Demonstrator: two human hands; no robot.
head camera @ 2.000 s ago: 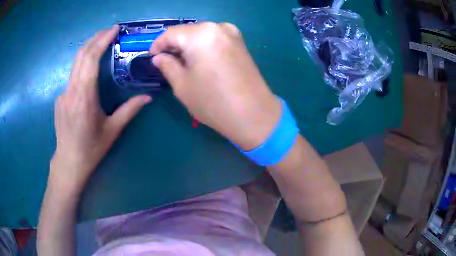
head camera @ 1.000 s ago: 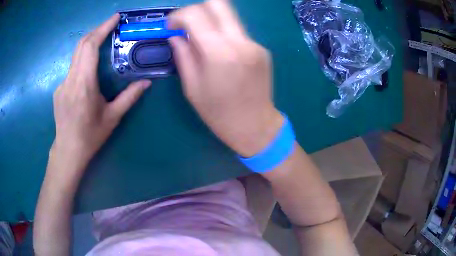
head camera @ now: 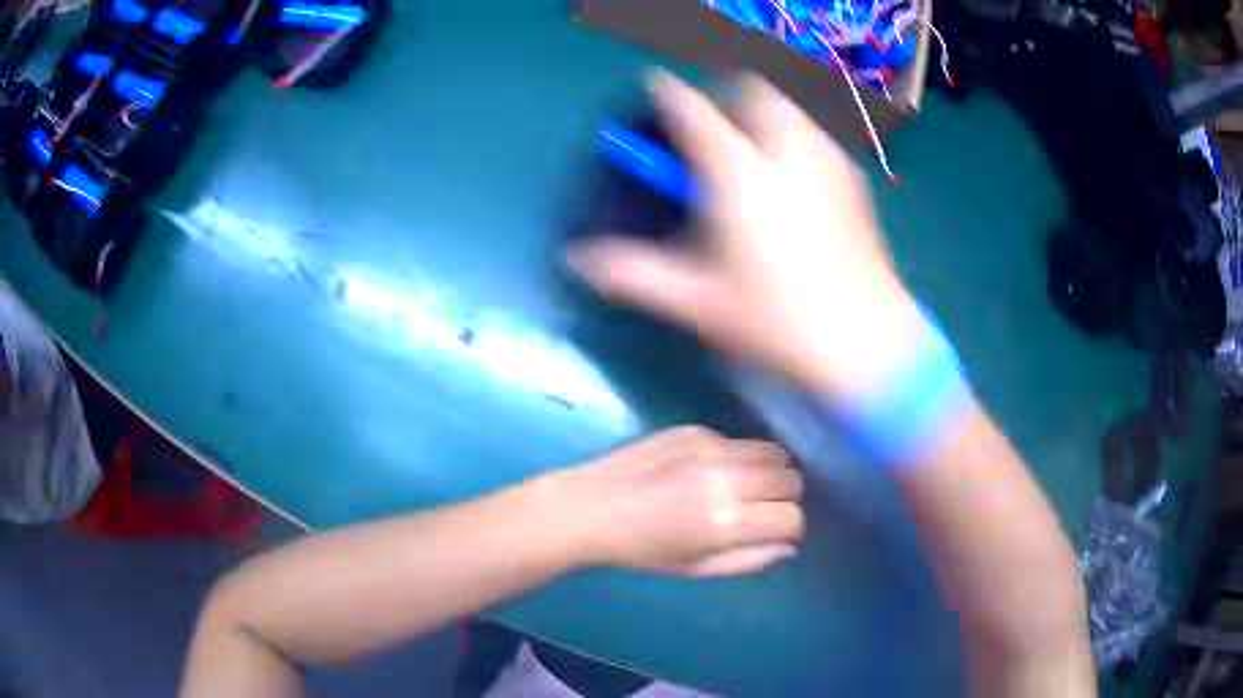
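A dark speaker housing (head camera: 630,205) with a bright blue battery (head camera: 643,158) shows blurred at the middle of the green table. My right hand (head camera: 777,232), with the blue wristband, spans its right side, fingers at the far edge and thumb at the near side. The palm hides part of the housing. My left hand (head camera: 702,502) lies nearer to me with its fingers curled; whether it holds anything is hidden.
A brown battery box (head camera: 736,62) with blue cells and red-white wires stands at the far side. Housings with blue cells (head camera: 136,89) are grouped at far left. Dark housings (head camera: 1131,177) are piled at right. A crinkled plastic bag (head camera: 1125,573) lies at lower right.
The view has swung left and farther over the table. My right hand has moved from the battery to span the housing. My left hand has left the housing's left edge and curled its fingers.
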